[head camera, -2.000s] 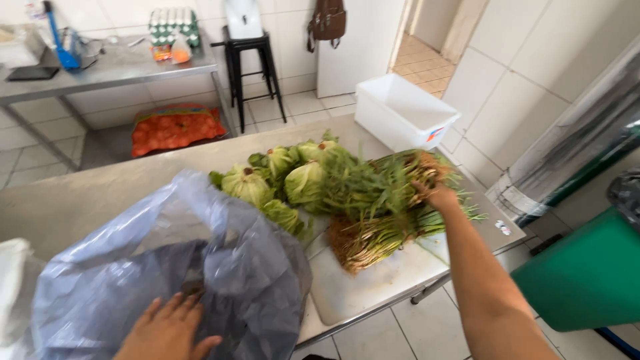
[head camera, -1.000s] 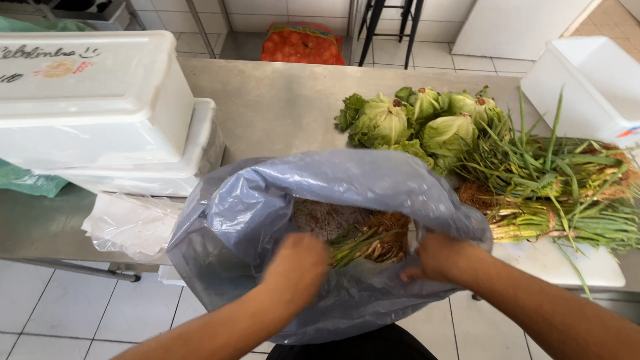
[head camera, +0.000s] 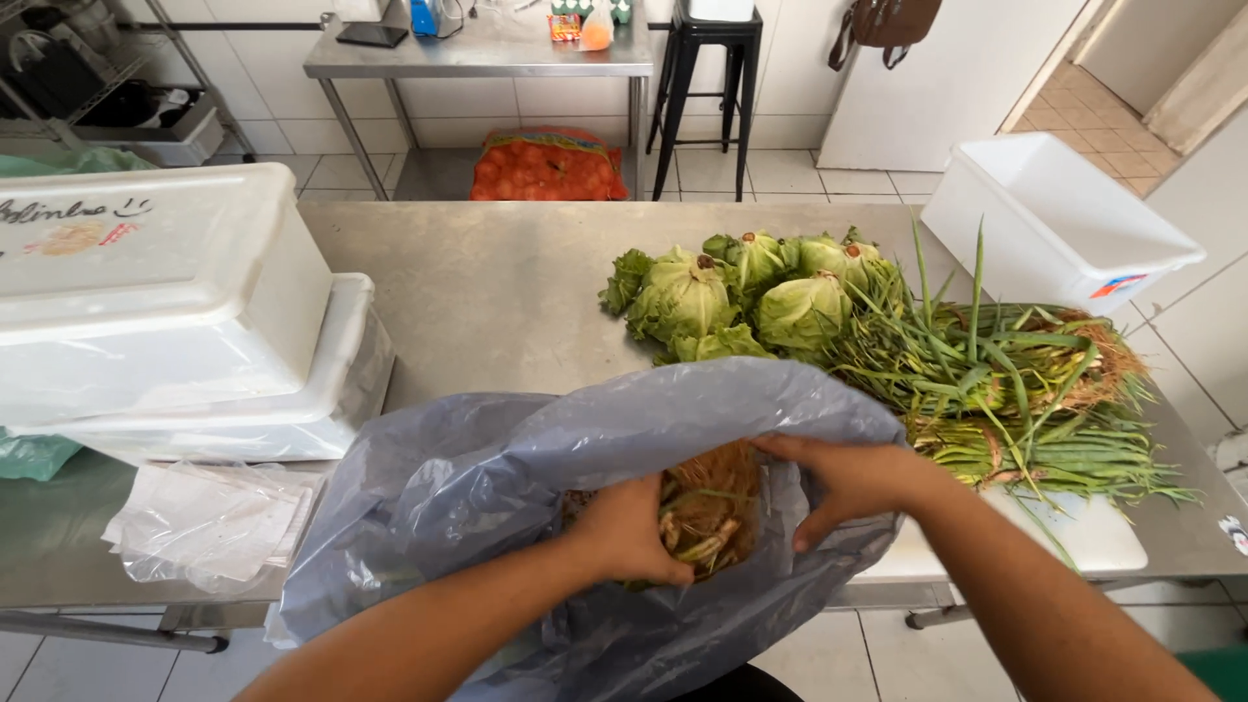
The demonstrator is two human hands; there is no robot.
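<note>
A large grey plastic bag point(head camera: 458, 487) stands with its mouth spread at the near edge of the steel table. Inside its mouth, my left hand point(head camera: 639, 531) rests against a bunch of rooty green stalks point(head camera: 717, 507); whether the fingers grip it is hard to tell. My right hand point(head camera: 843, 483) is at the bag's right rim, fingers apart, its fingertips against the plastic. Beyond the bag lie several lettuce heads point(head camera: 682, 297). Bundles of spring onions point(head camera: 1063, 448) with brown roots lie to the right, partly on a white cutting board point(head camera: 1102, 536).
Stacked white lidded bins point(head camera: 166, 361) and plastic-wrapped papers point(head camera: 210, 522) are at the left on the steel table point(head camera: 458, 263). An open white bin point(head camera: 1063, 224) stands at the far right. Behind are a black stool point(head camera: 707, 88) and a red mesh sack point(head camera: 546, 171) under another table.
My right hand, on the spring onions two seconds ago, is now at the bag's rim. My left hand has moved deeper into the bag's mouth, beside the rooty bunch. The view has shifted.
</note>
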